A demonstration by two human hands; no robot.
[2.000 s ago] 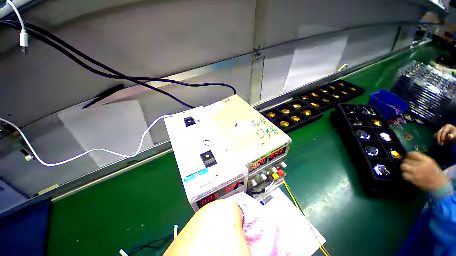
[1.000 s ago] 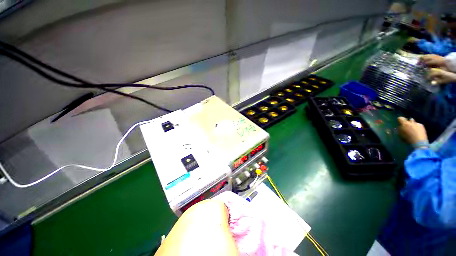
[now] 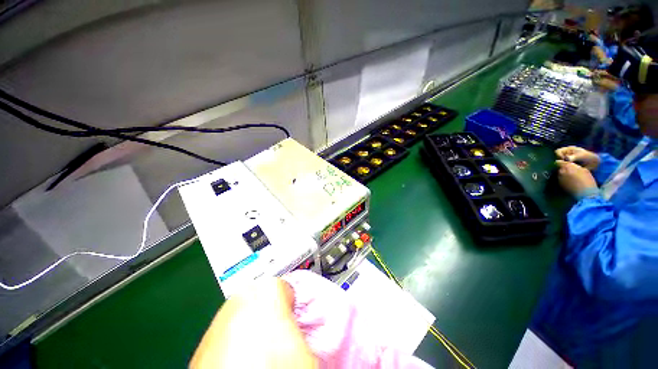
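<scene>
My right hand [image 3: 252,328] is a large, overexposed shape at the bottom edge, with a pink sleeve [image 3: 335,321] to its right. Its fingers are cut off or washed out, so I cannot tell what it holds. My left hand is not in view. Just beyond the hand stand the white-topped power supply [image 3: 234,216], its front partly hidden, and beside it the beige-topped power supply [image 3: 310,187] with red digits and red and yellow terminals. A white sheet [image 3: 389,306] lies right of the sleeve, with a blue pen [image 3: 350,281] on it.
A deep black tray [image 3: 483,187] of round parts stands right; shallow black trays [image 3: 368,158] lie along the wall. Beyond are a blue bin [image 3: 490,126] and a ribbed silver stack [image 3: 541,101]. A person in blue [image 3: 613,230] works at right. Yellow-green wire [image 3: 451,346] runs past the sheet.
The view has swung right, so the supplies and trays sit further left in it. My right hand stays near the white-topped supply's front. The neighbour's hands have come together away from the deep tray.
</scene>
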